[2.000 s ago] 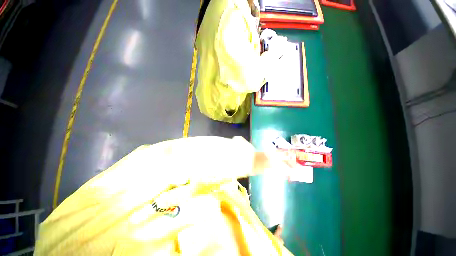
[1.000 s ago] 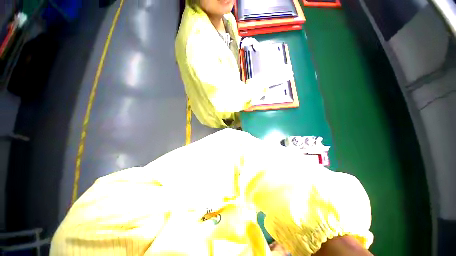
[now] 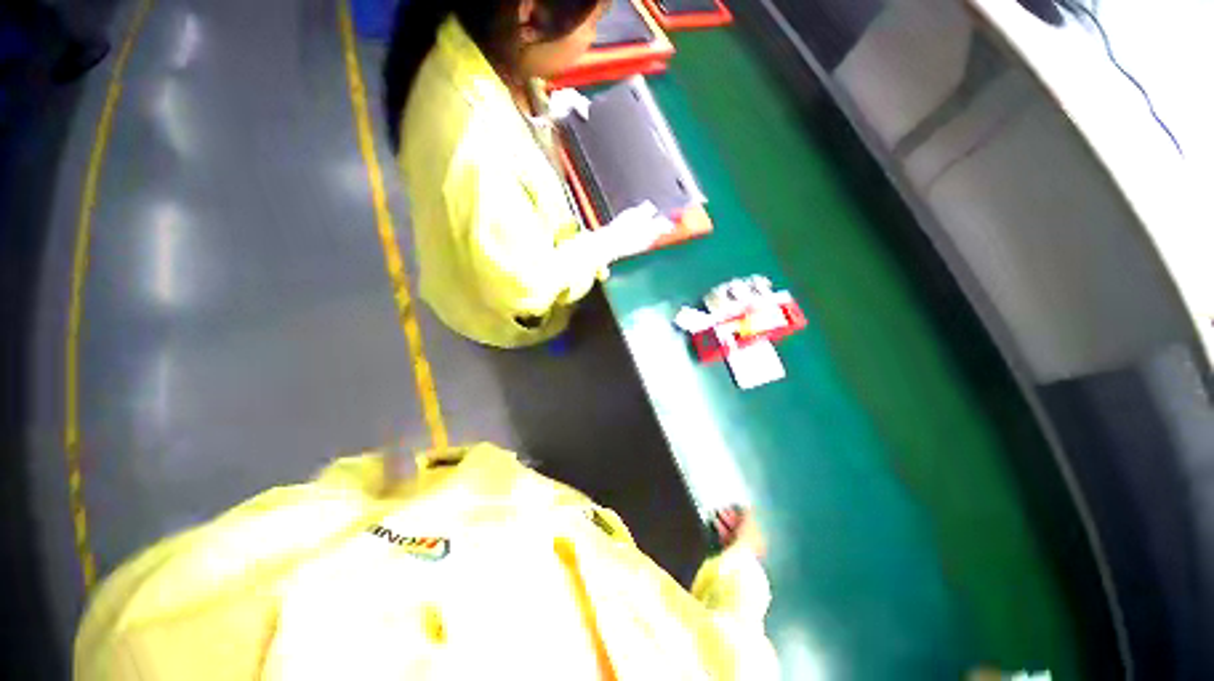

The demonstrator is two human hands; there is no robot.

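Observation:
My right hand (image 3: 735, 527) is small and dark at the near bench edge, at the end of a yellow sleeve; its fingers are too unclear to read. A blurred skin-toned shape at the upper edge of my yellow smock (image 3: 320, 585) looks like my left hand (image 3: 397, 471); what it holds cannot be told. A red item (image 3: 711, 345) lies on the green bench (image 3: 852, 466), with white pieces (image 3: 740, 293) behind it and a white pad (image 3: 756, 365) in front. None of these is touched by my hands.
A person in a yellow smock (image 3: 493, 200) with white gloves handles a dark laptop (image 3: 630, 149) in a red-orange tray (image 3: 690, 226). More red trays (image 3: 626, 61) are behind. A white shelf (image 3: 1105, 120) with a cable is right. Grey floor with yellow lines is left.
My left arm, stretched across the bench one second ago, has drawn back to the left. The view has turned and the bench now slants. The neighbour's gloved hand is at the tray's near edge.

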